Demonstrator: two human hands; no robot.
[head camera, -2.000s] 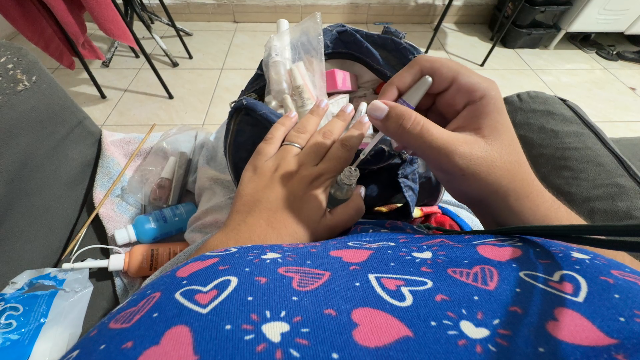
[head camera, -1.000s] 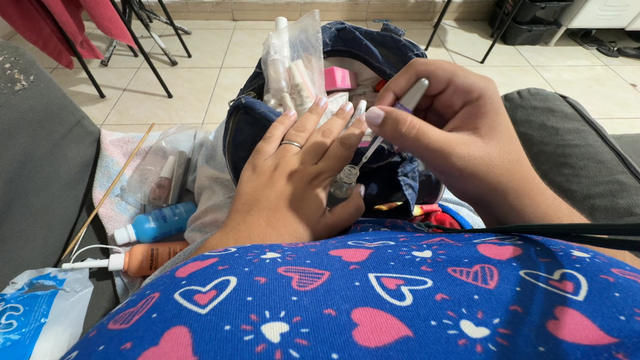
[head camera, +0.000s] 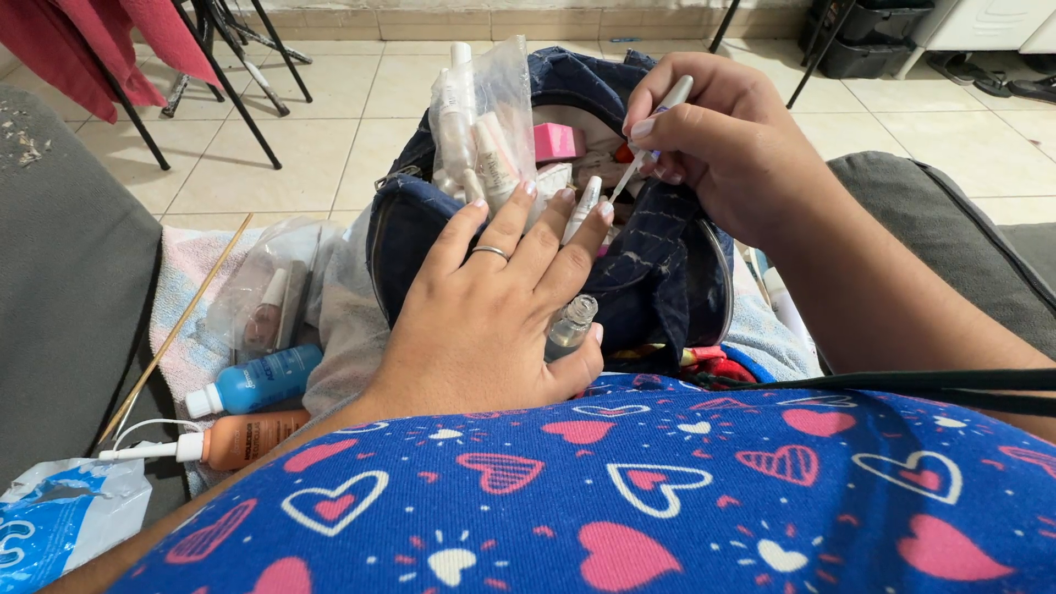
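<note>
My left hand (head camera: 495, 305) lies palm down with its fingers spread over the front of a dark blue bag (head camera: 412, 223). Between its thumb and index finger it holds an uncapped glass nail polish bottle (head camera: 569, 326). A ring (head camera: 491, 252) circles one finger. Pinched in my right hand (head camera: 718, 140) is the nail polish brush (head camera: 675, 95) by its cap, the tip at the nail of my left index finger. A small white tube (head camera: 584, 206) stands beside that finger. Inside the bag are a clear plastic pouch of bottles (head camera: 478, 124) and a pink block (head camera: 558, 141).
On a towel (head camera: 194, 272) at the left lie a thin wooden stick (head camera: 177, 326), a blue bottle (head camera: 268, 379), an orange bottle (head camera: 252, 437) and a clear bag with a polish bottle (head camera: 264, 313). A torn plastic packet (head camera: 78, 511) is nearer me. Grey cushions (head camera: 940, 239) flank both sides.
My right hand has moved the brush from the mouth of the bottle up to the nail of my left index finger. My left hand has stayed nearly still, the bottle in it.
</note>
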